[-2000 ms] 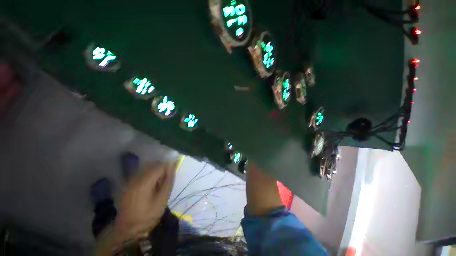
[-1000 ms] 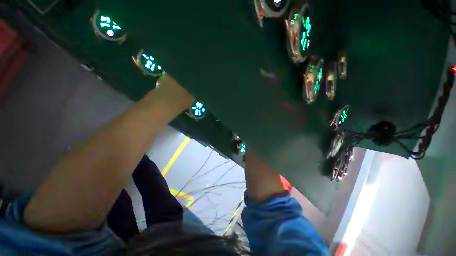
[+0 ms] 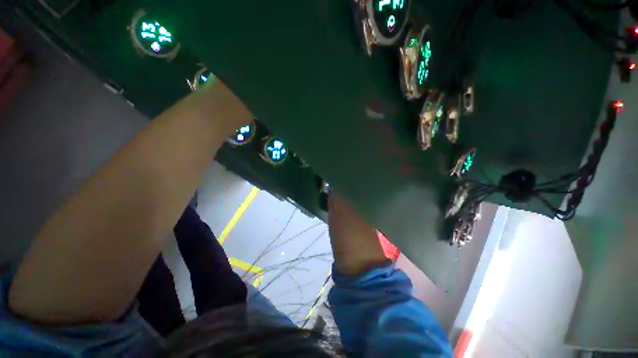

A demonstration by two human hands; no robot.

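Round units with lit faces lie on dark green matting. One lit unit [image 3: 153,35] is at upper left, and a second [image 3: 203,77] is partly covered beside my left hand [image 3: 225,103]. Two more, one lit unit [image 3: 241,133] and another [image 3: 276,149], lie along the edge below it. My left hand reaches in from lower left; its fingers are hidden behind the green surface's edge. My right hand [image 3: 346,220] reaches up at centre, its fingers also hidden. I cannot tell whether either hand holds anything. A second row of units [image 3: 417,61] stands tilted at right.
A bunch of black cables [image 3: 518,185] fans out at right, near red indicator lights [image 3: 618,105]. A bright white strip [image 3: 490,280] runs down at lower right. Grey floor with yellow lines [image 3: 239,213] and thin wires shows below. Something red [image 3: 387,246] is beside my right wrist.
My left hand has moved slightly up and left along the row, uncovering one lit unit and partly covering another. My right arm appears slightly further left. The view has shifted a little.
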